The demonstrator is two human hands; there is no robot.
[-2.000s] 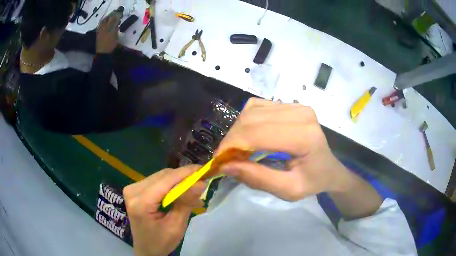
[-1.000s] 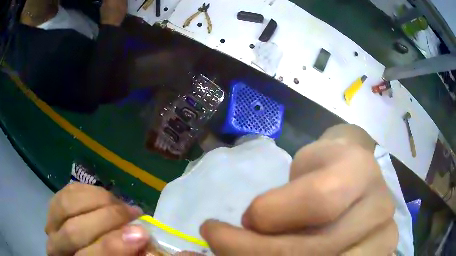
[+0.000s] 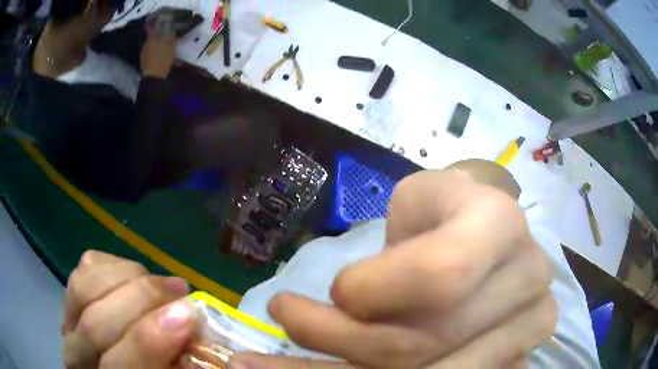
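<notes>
A small clear zip bag (image 3: 238, 317) with a yellow strip along its top edge is close to the camera at the bottom of the view. Gold-brown contents show low in it. My left hand (image 3: 126, 317) grips the bag's left end between thumb and finger. My right hand (image 3: 440, 281) is large in front, its fingers curled at the strip's right end; its hold on the bag is partly hidden, but a digit lies along the bag's lower part. The bottom of the bag is cut off by the picture's edge.
The white bench (image 3: 433, 72) holds black devices (image 3: 382, 81), pliers (image 3: 286, 67), a yellow knife (image 3: 511, 150), a red-handled tool (image 3: 546, 150) and a small hammer (image 3: 591, 213). Below are a clear blister tray (image 3: 278, 202) and a blue stool (image 3: 361, 189). A person (image 3: 86, 108) sits at left.
Since two seconds ago both hands have come closer to the camera and spread, turning the bag's yellow strip flatter. Over the last second the right hand has shifted slightly left and up.
</notes>
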